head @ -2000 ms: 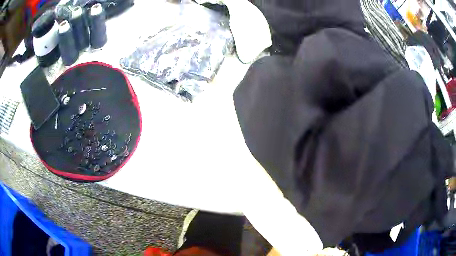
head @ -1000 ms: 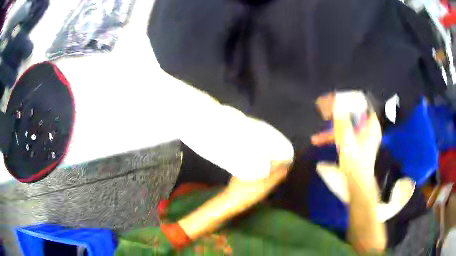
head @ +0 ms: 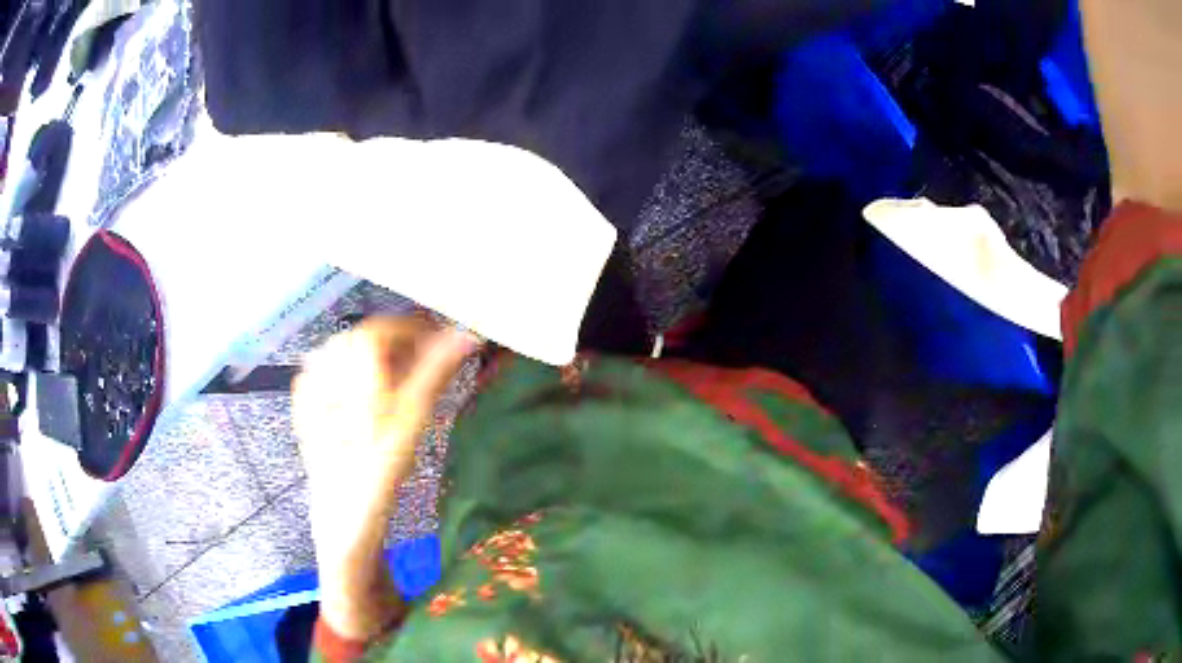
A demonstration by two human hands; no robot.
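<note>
The dark garment [head: 428,65] lies across the top of the view. Its white collar [head: 519,233] spreads below it over the table edge. My left hand [head: 370,402] is blurred, with fingertips close to the collar's lower edge; whether it grips the collar is unclear. My right forearm runs up along the right side, and its hand is cut off by the top edge. No needle or thread can be made out.
A black, red-rimmed dish [head: 110,356] with tiny discs stands on the white table [head: 214,194] at left. A flat dark rectangle [head: 58,408] overlaps its rim. A clear bag [head: 143,97] lies beyond. Blue crates [head: 843,104] with dark cloth and pale collars [head: 979,259] are at right.
The view has swung down and right. My left hand has moved from the collar's end to its lower edge. My right hand has left the picture, with its forearm now at far right.
</note>
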